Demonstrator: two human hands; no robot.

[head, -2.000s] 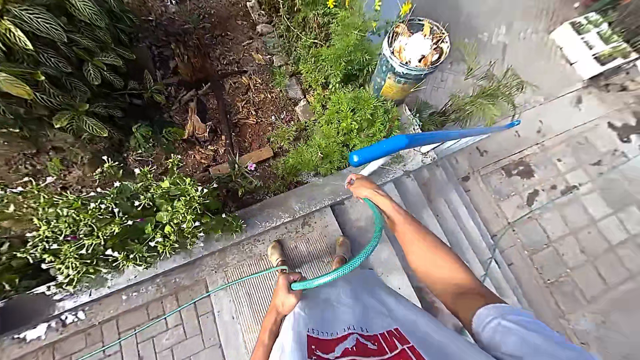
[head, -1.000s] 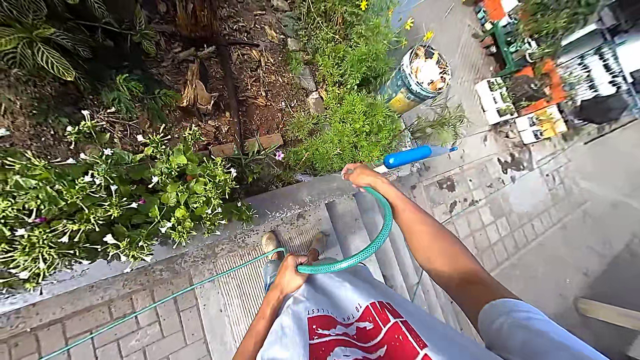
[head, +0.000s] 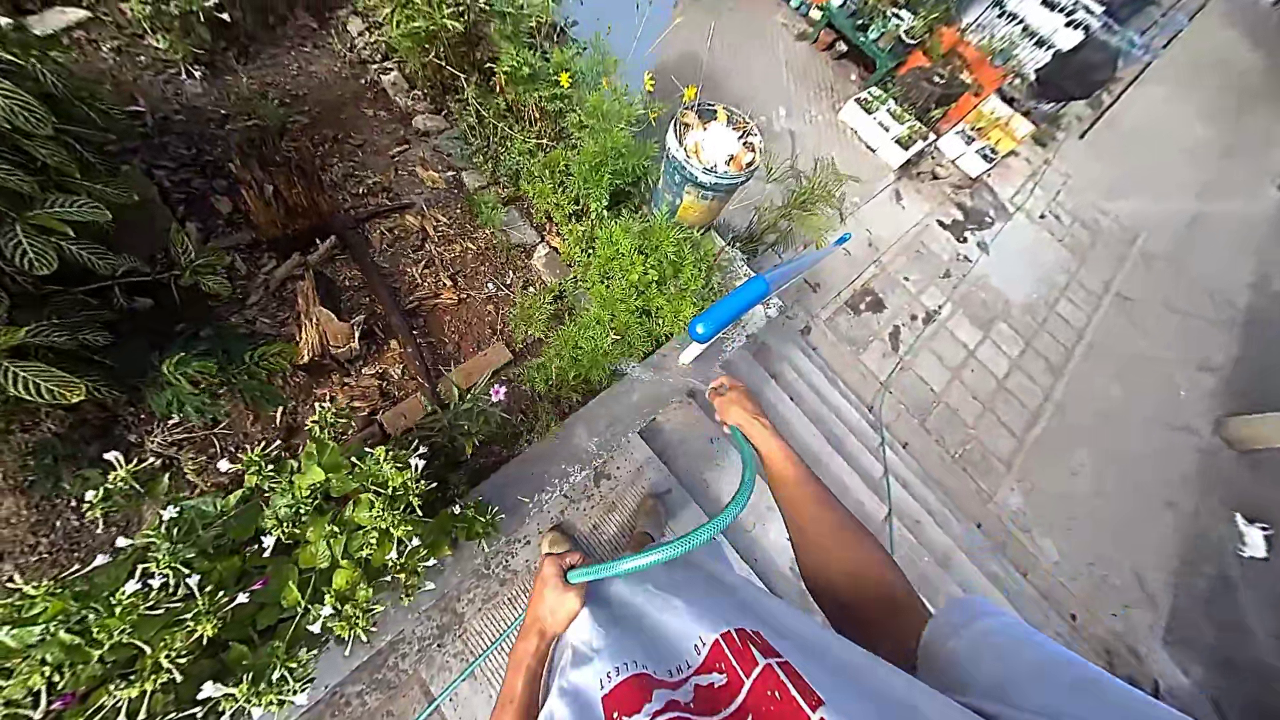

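A green braided garden hose [head: 690,540] curves between my two hands in front of my shirt. My left hand [head: 556,592] is closed around it near my waist, and the hose trails from there down to the lower left. Farther forward, my right hand [head: 738,405] grips the hose close to its end, over the steps. Water from the end is too faint to make out clearly. A blue rounded rail end [head: 730,308] lies just beyond my right hand, above a low wall. My shoes stand on a ribbed step below.
Concrete steps [head: 840,430] descend at the right to paving. To the left, a low concrete wall [head: 560,450] borders a planted bed with white flowers [head: 330,540] and leafy shrubs. A bucket [head: 708,165] stands beyond green foliage. Planter crates [head: 887,127] stand farther off, and a thin line crosses the paving.
The view has swung, bringing more paving and the planter crates into sight. Both hands keep hold of the hose, which stays curved between them.
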